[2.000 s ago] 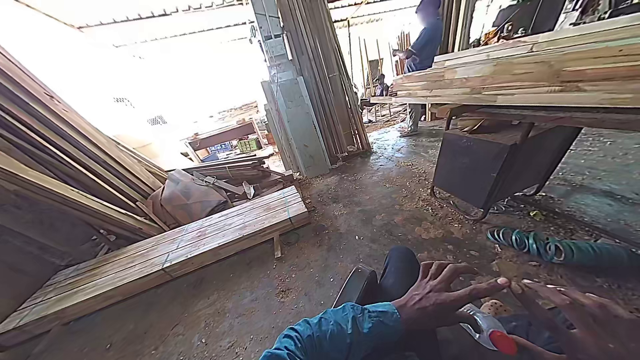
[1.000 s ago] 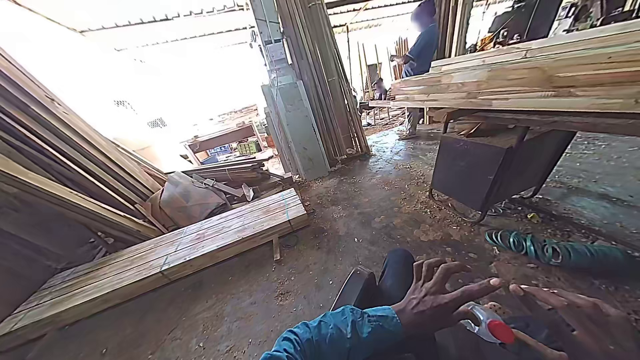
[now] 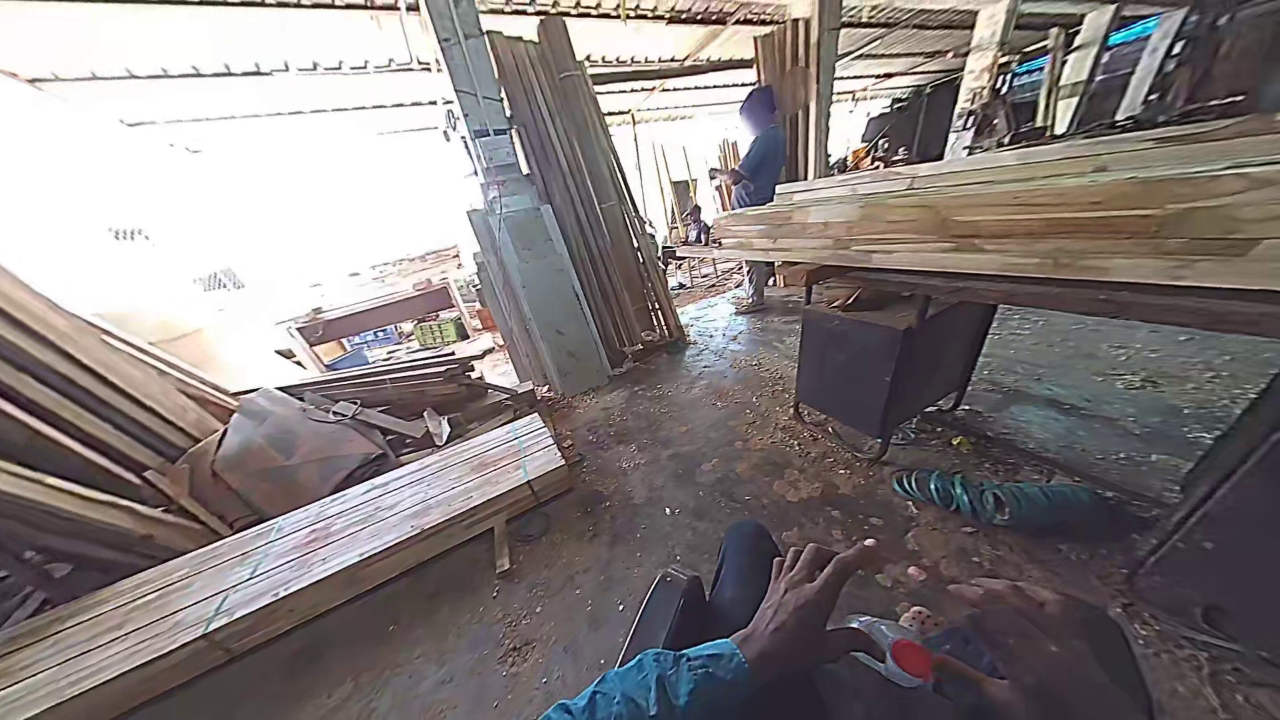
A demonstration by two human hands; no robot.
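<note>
My left hand (image 3: 803,612), in a blue sleeve, reaches over my lap at the lower right with its fingers spread. Beside its thumb is a clear container with a red cap (image 3: 911,660), perhaps a plastic bottle; whether the thumb touches it is unclear. My right hand (image 3: 1040,640) is blurred at the right of the container, palm side hidden, one digit close to the cap. The two hands are apart. My dark-clad knee (image 3: 745,565) shows behind the left hand.
Bundled planks (image 3: 380,520) lie low at left. More boards (image 3: 1000,210) rest on a dark metal stand (image 3: 850,370) at right. A coiled green hose (image 3: 1000,500) lies on the floor. Boards lean by a pillar (image 3: 545,290). A person (image 3: 762,165) stands farther back.
My hands, whose fingertips were close together or touching in the earlier frames, are now farther apart. My right hand has become blurred.
</note>
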